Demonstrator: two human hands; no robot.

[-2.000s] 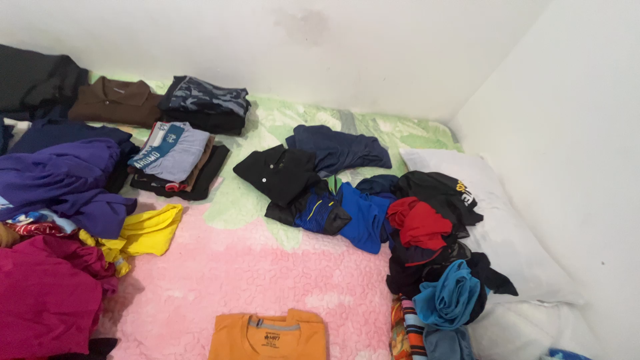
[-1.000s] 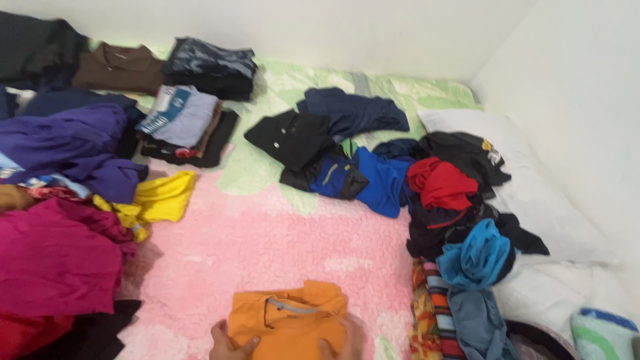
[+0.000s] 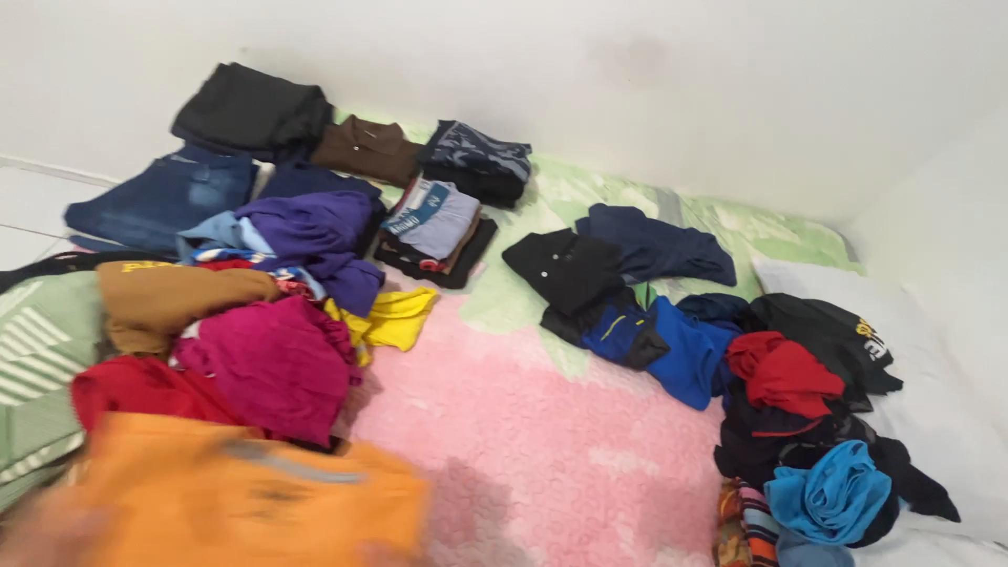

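Observation:
An orange shirt (image 3: 260, 504), folded and blurred by motion, is held up at the lower left, with its grey inner collar band showing. My left hand (image 3: 59, 524) grips its left side. At the shirt's lower right edge my right hand (image 3: 386, 555) is only faintly visible, blurred and mostly cut off by the frame. Just behind the shirt lie a magenta garment (image 3: 272, 366) and a red garment (image 3: 150, 390). Part of the red one is hidden by the shirt.
Folded jeans (image 3: 169, 205), a black folded stack (image 3: 252, 110), a brown polo shirt (image 3: 368, 150) and a grey folded garment (image 3: 435, 214) lie at the back left. Loose clothes, including a blue garment (image 3: 693, 354), pile up beside a white pillow (image 3: 937, 394) on the right.
Both hands have lifted the orange shirt off the pink bedding and carried it left, in front of the red and magenta garments. The view has swung left.

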